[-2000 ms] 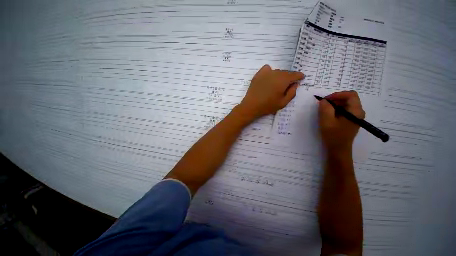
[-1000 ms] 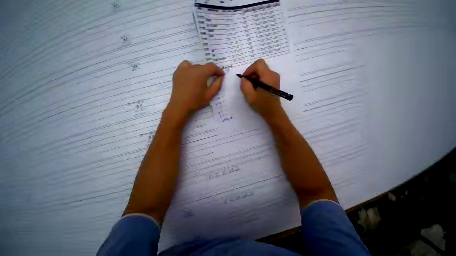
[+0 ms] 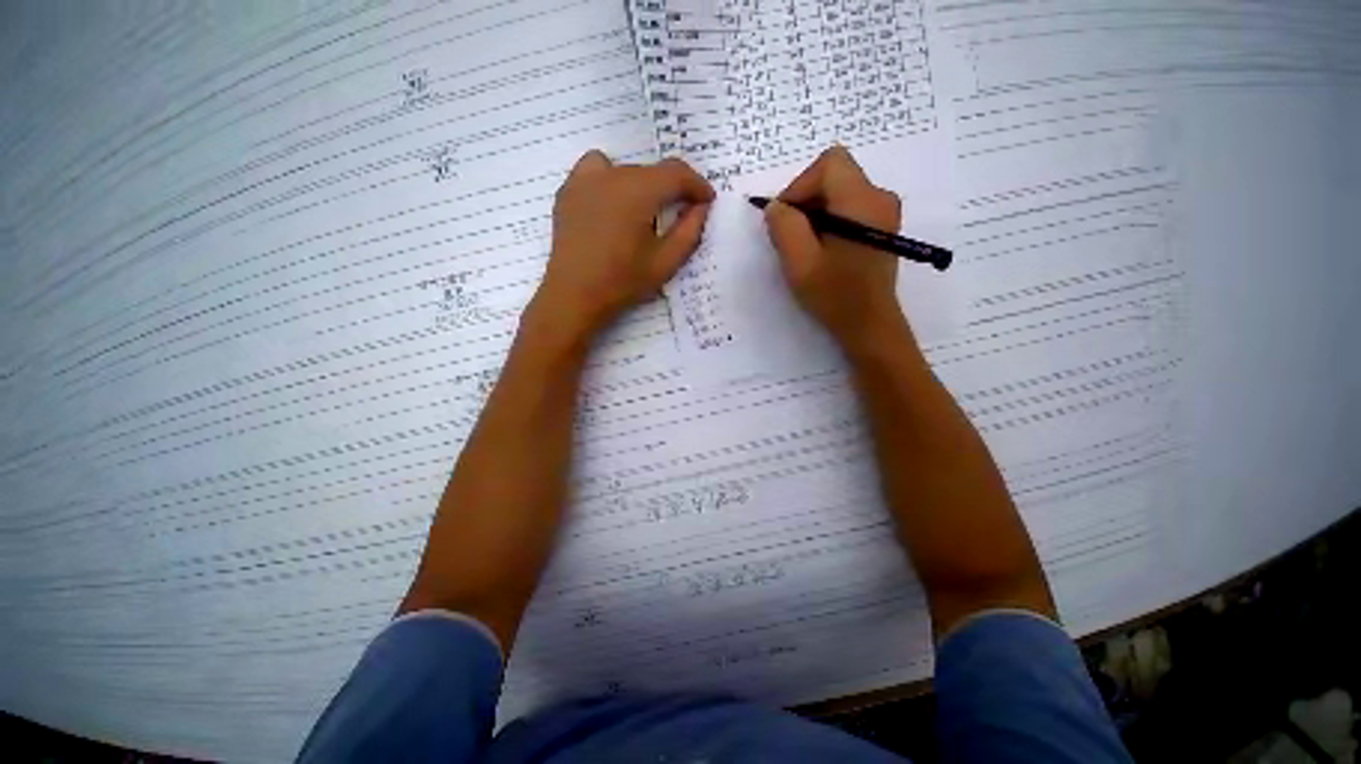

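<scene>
A white order sheet (image 3: 806, 90) with a printed grid lies on the large marker paper (image 3: 299, 373), its top cut off by the picture's upper edge. Handwriting shows in its lower left part. My left hand (image 3: 620, 232) rests on the sheet's left edge, thumb and forefinger bent close together near the handwriting. My right hand (image 3: 848, 246) holds a black pen (image 3: 881, 236) by its front part. The pen's tip is just above or on the sheet's blank lower part; contact cannot be told.
The marker paper has long printed lines and small labels. A plain white paper area (image 3: 1269, 329) lies at the right. The table's brown edge (image 3: 1149, 615) curves along the lower right. Pale scraps (image 3: 1142, 657) lie on the dark floor beyond it.
The view has swung right since the oldest frame, bringing the right table edge into sight. Both hands stay at the sheet with the pen still in my right hand.
</scene>
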